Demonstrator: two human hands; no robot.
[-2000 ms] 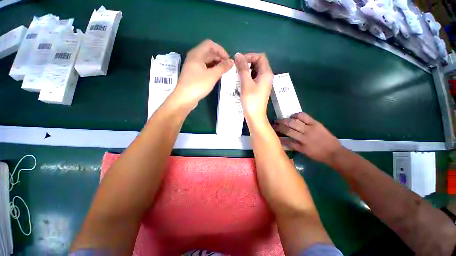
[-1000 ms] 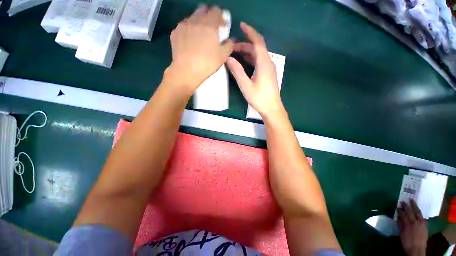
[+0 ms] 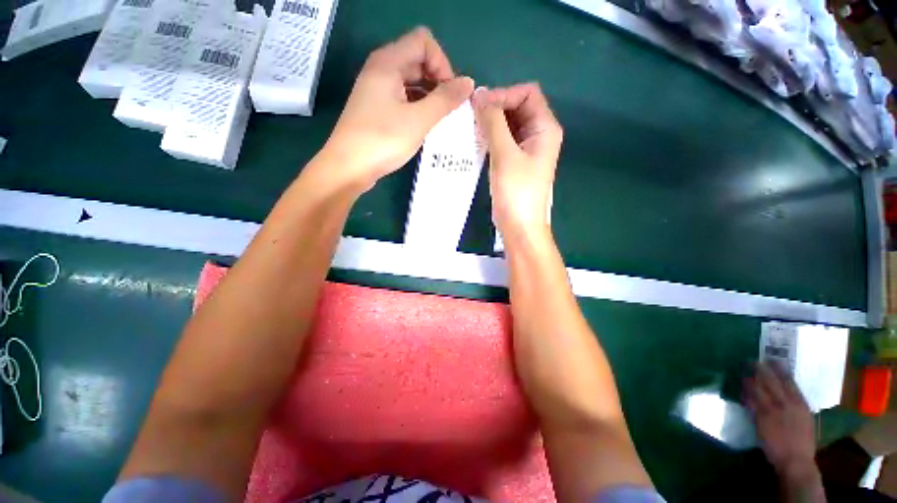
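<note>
A slim white carton [image 3: 448,182] with a barcode lies on the green conveyor belt, its near end at the white rail. My left hand [image 3: 398,113] pinches the carton's far end between thumb and fingers. My right hand [image 3: 523,147] pinches the same end from the right, its fingertips close to the left ones. The flap between the fingertips is mostly hidden. Part of another white box shows behind my right wrist.
Several white cartons [image 3: 207,88] lie together at upper left. A white rail [image 3: 148,224] edges the belt. A red mat [image 3: 413,363] is under my forearms. White bagged parts [image 3: 757,49] line the upper right. Another person's hand [image 3: 782,413] is by white boxes [image 3: 821,365] at right.
Against one second ago, my left hand has moved from over the carton to a pinch at its far end, and my right fingers have closed there too. The other person's hand has shifted slightly.
</note>
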